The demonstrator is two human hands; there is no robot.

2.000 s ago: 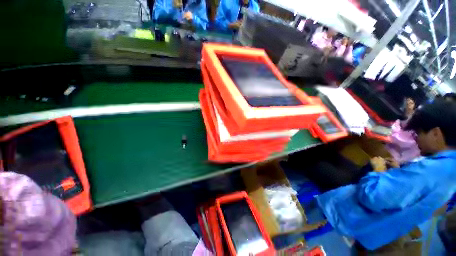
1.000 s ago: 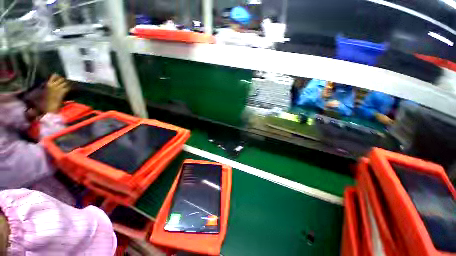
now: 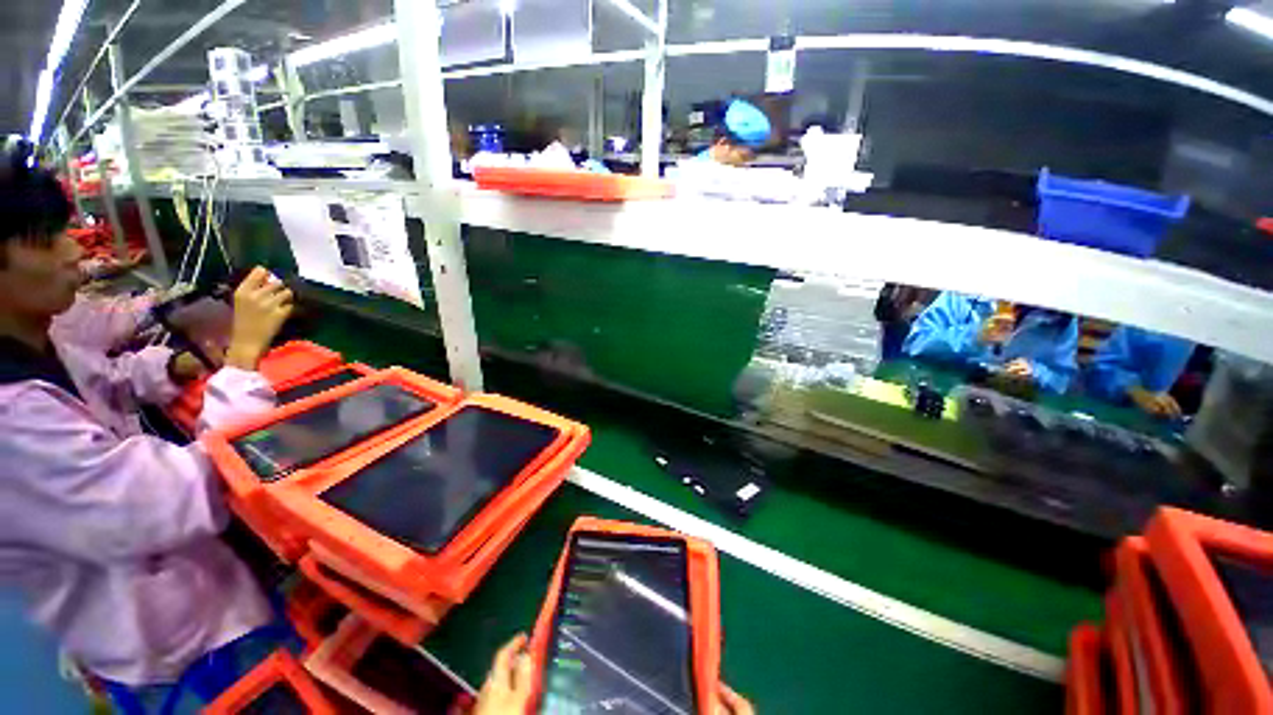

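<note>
A tablet (image 3: pixel 621 615) with a dark screen and faint text lines lies in an orange tray (image 3: pixel 706 594) at the bottom centre. My left hand (image 3: pixel 505 679) grips the tray's left edge. My right hand (image 3: pixel 732 700) is at the tray's lower right edge, mostly cut off by the picture's bottom, with only fingertips showing. The tray's near end is also cut off.
Stacked orange trays with dark tablets (image 3: pixel 444 475) stand to the left, and another tray stack (image 3: pixel 1173 615) stands at the right edge. A person in pink (image 3: pixel 126 517) works at the far left. Dark parts (image 3: pixel 715 482) lie beyond a white strip. A shelf (image 3: pixel 894 240) holds a blue bin (image 3: pixel 1110 210).
The view has swung left, then settled higher. My hands now show at the tray's sides. The orange patch and green-white patch at the screen's near end no longer show.
</note>
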